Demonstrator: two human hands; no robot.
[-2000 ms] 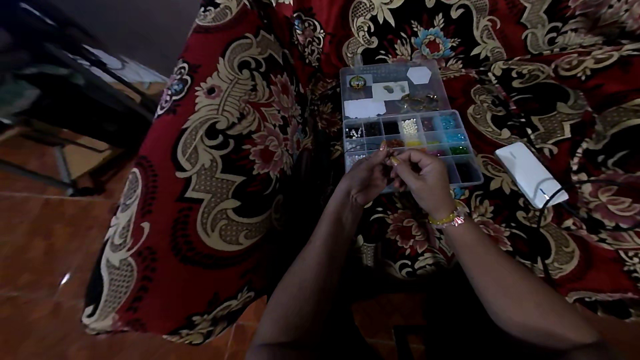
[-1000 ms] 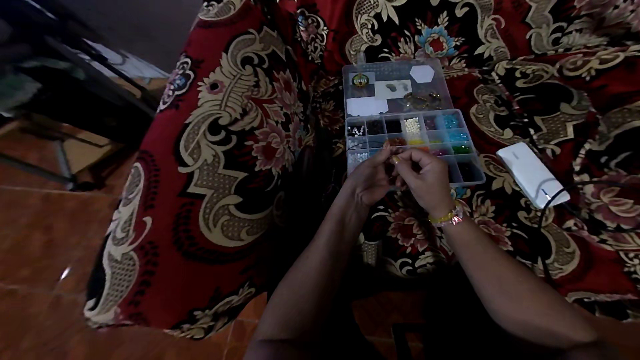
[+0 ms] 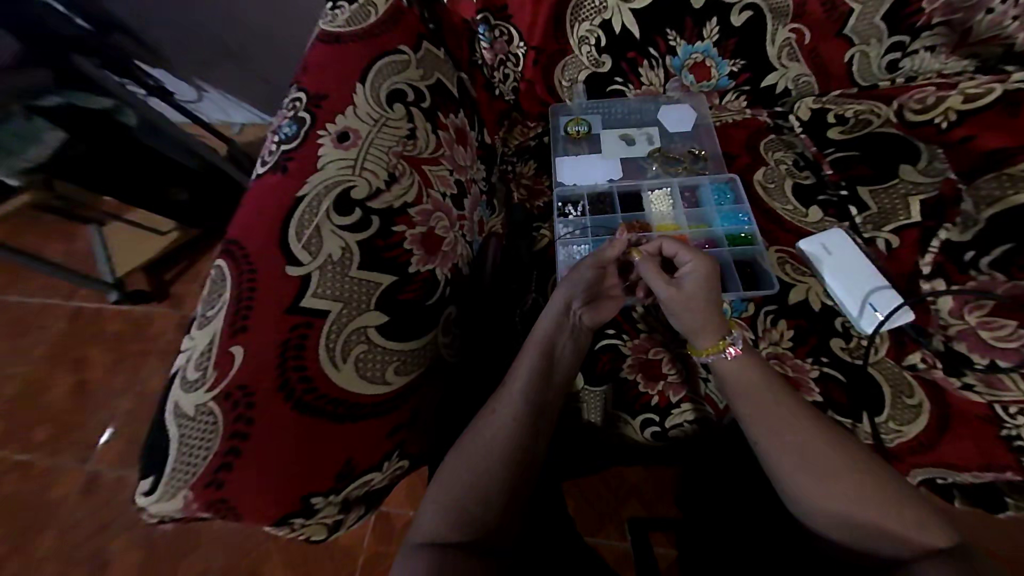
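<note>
My left hand (image 3: 596,280) and my right hand (image 3: 680,280) meet fingertip to fingertip over the near part of a clear plastic bead organizer box (image 3: 772,276). Between them is something small, with a thin dark cord (image 3: 582,232) reaching left from the fingers over the box; its exact form is hard to see. The box lies open, its compartments holding white, blue, green, yellow and orange beads. Cream beads (image 3: 661,202) fill one in the back row. Pieces of white card and a brass-coloured chain or findings (image 3: 678,162) lie in the lid. A yellow beaded bracelet (image 3: 712,346) circles my right wrist.
The box rests on a red, black and beige floral cloth (image 3: 384,320) with folds. A white power bank (image 3: 854,280) lies to the right with a black cable (image 3: 920,300) looping from it. At the left, a dark stand with a wooden shelf (image 3: 48,216) is on the tiled floor (image 3: 72,400).
</note>
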